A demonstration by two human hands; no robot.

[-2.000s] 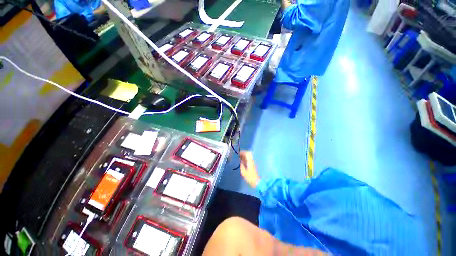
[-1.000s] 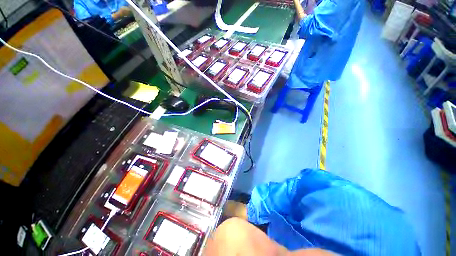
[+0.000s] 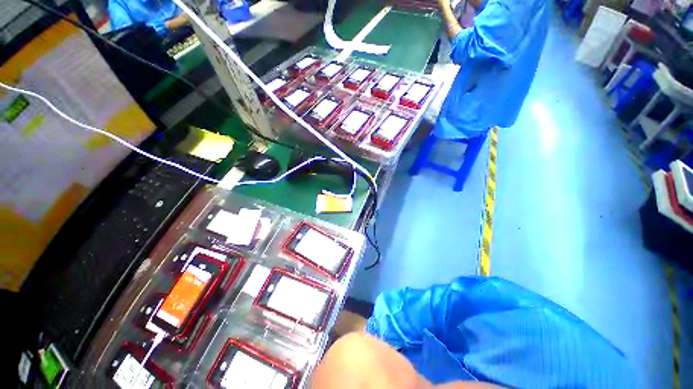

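A clear blister tray lies in front of me at lower left, holding red-edged handheld units. One unit has a lit orange screen and lies tilted over a pocket, with a white cable plug at its lower end. Other units, such as this one, show white labels. White slips lie over the upper left pocket. My right hand is mostly hidden at the cuff of a blue sleeve beside the tray's right edge; its fingers do not show. A blurred skin-coloured shape fills the bottom centre. My left hand cannot be made out.
A second filled tray lies farther up the green bench. A black keyboard and monitor stand left. A black mouse, yellow note, orange-white tag and hanging black cable lie between. A white cable crosses the view. A blue-smocked person is beyond.
My right hand has drawn back from beyond the tray's right edge to beside it, now mostly hidden. The view has shifted slightly. The orange-lit unit stays in the tray.
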